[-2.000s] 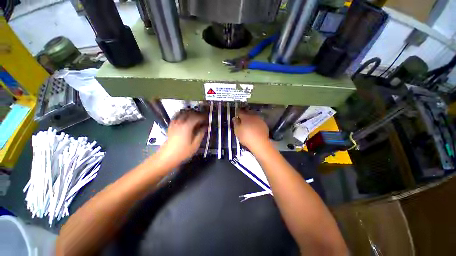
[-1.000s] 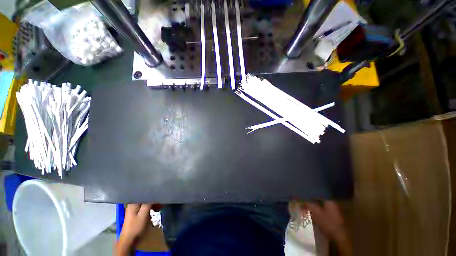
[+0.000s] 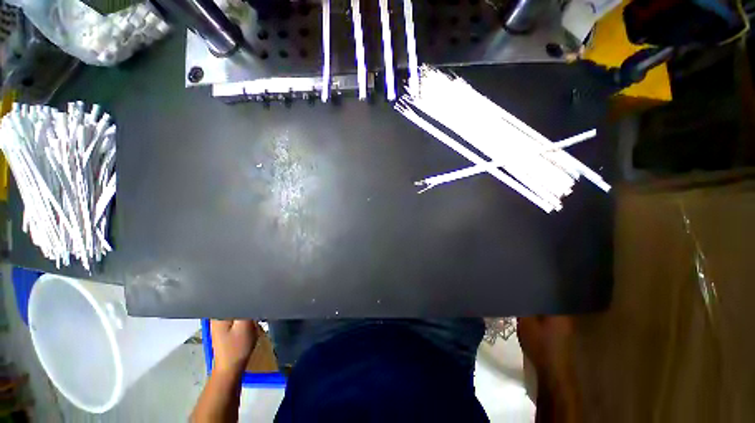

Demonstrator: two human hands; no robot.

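Observation:
Four white leads (image 3: 359, 49) run from the mould side over the front edge of the steel plate. A narrow silver loading bar (image 3: 269, 87) lies along the plate's front edge. A fan of loose white leads (image 3: 497, 136) lies on the black table top at the right, with one lead crossing it. My left hand (image 3: 233, 339) is at the bottom, below the table's front edge, its fingers partly hidden. My right hand (image 3: 542, 335) is dark and blurred below the edge at the right, its fingers mostly hidden. What either hand holds cannot be seen.
A bundle of white leads (image 3: 62, 178) lies at the left. A clear bag of small white parts (image 3: 108, 29) is at the left rear. A white bin (image 3: 79, 339) stands lower left. A cardboard box (image 3: 687, 297) is at the right. Chrome tie bars (image 3: 207, 25) rise from the plate (image 3: 464, 51).
Both hands have left the leads at the mould and dropped below the table's front edge. The view has tilted down, so the green platen and blue-handled cutters are out of the picture.

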